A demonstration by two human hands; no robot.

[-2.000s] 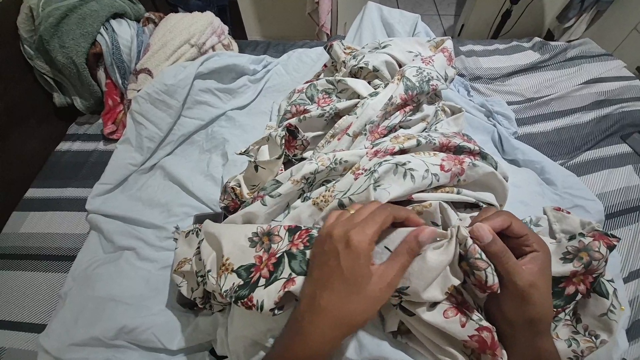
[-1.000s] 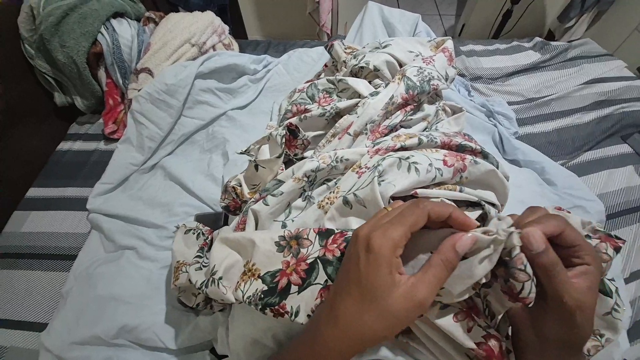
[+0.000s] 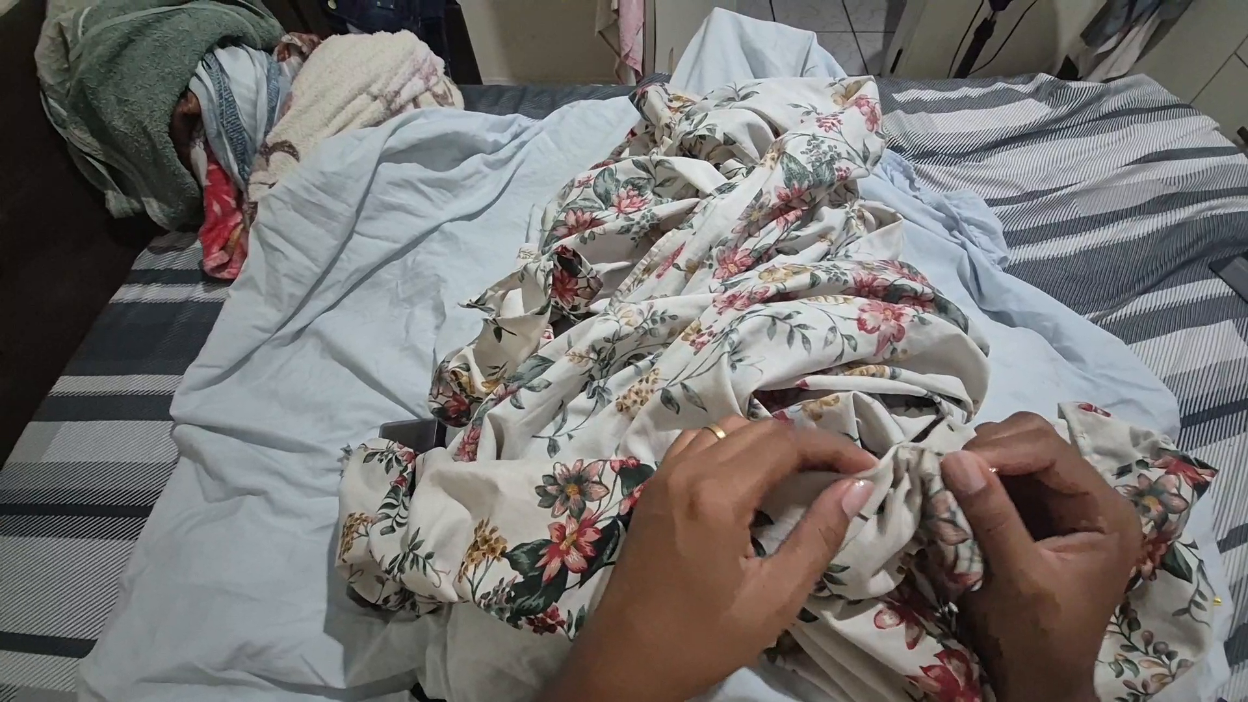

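Note:
A white fabric with red flowers and green leaves [image 3: 702, 331] lies bunched in folds across the middle. My left hand [image 3: 731, 536], with a ring on one finger, pinches its gathered part between thumb and index finger. Close beside it, my right hand [image 3: 1053, 546] pinches the same gathered part with thumb and bent fingers. The ruffled section between the fingertips is drawn into small pleats. A yellow-headed pin [image 3: 1217, 602] shows at the right edge of the floral fabric. Whether either hand holds anything small besides cloth cannot be told.
Under the floral fabric spreads a pale blue sheet [image 3: 312, 361], over a gray and white striped bedcover [image 3: 1121, 224]. A green towel [image 3: 156, 97] and a cream towel [image 3: 351, 93] are heaped at the back left. Part of a dark object [image 3: 414, 433] shows beside the floral fabric.
Between the first two frames both hands moved a little to the right with the gathered cloth; since then they have come slightly back left. Both keep their pinch on it.

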